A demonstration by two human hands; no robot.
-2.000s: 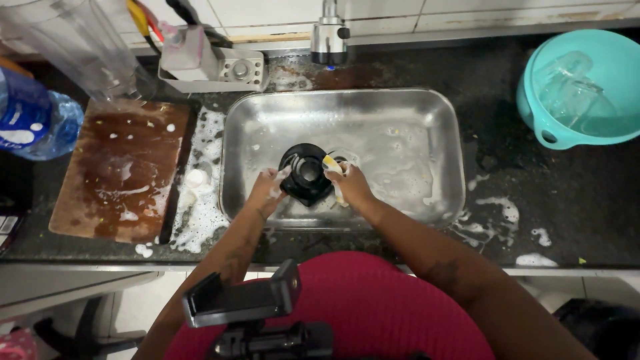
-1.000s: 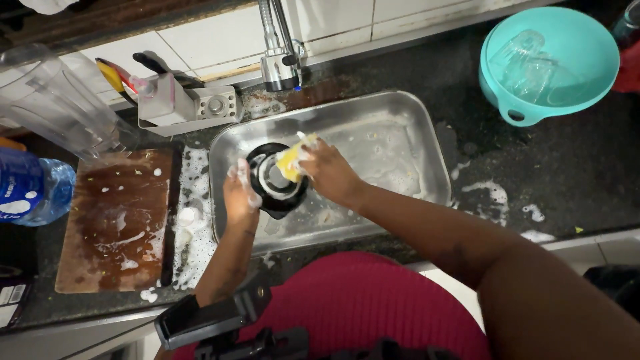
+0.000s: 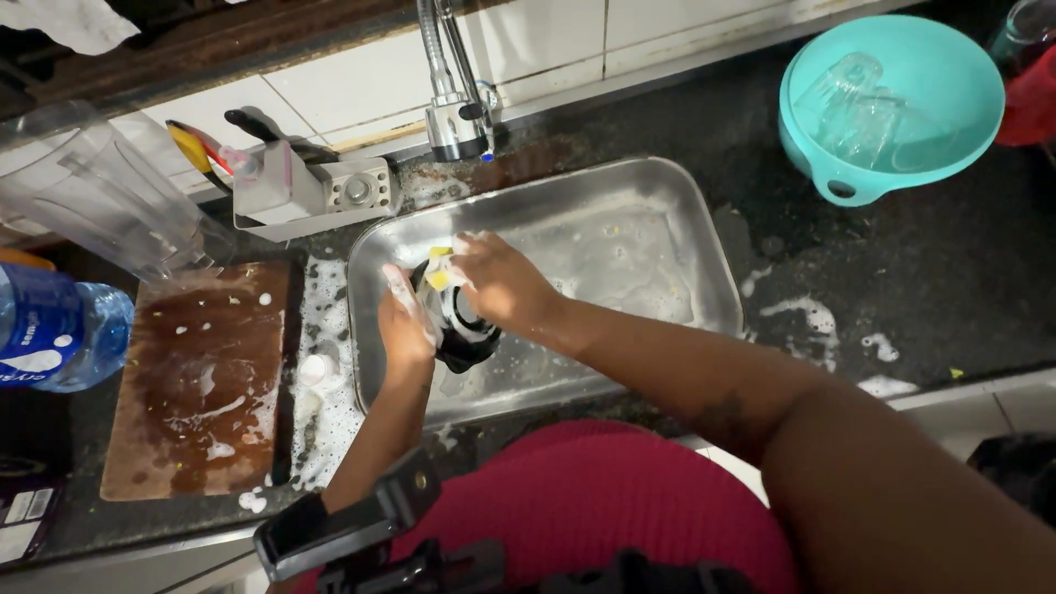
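Note:
Over the left half of the stainless steel sink (image 3: pixel 643 272), my left hand (image 3: pixel 407 318) holds a round black plastic part (image 3: pixel 469 351) by its left side; suds cover the fingers. My right hand (image 3: pixel 503 280) presses a soapy yellow sponge (image 3: pixel 439 268) against the upper side of that part, where white foam lies in a ring. The right fingertips and some of the sponge are hidden by foam and by the hand. The chrome faucet (image 3: pixel 456 128) hangs behind the sink, and no water is seen running from it.
Left of the sink are a wet wooden cutting board (image 3: pixel 206 379), a clear plastic pitcher (image 3: pixel 107 190), a large blue-labelled bottle (image 3: pixel 58 326) and a small white cap (image 3: pixel 315 370) in suds. A sink caddy (image 3: pixel 318 198) stands behind. A turquoise bowl (image 3: pixel 932 99) with clear glasses is at right.
My right hand with the sponge has moved from the black part's right edge onto its upper side. My left hand stays at its left side. The view has shifted and tilted.

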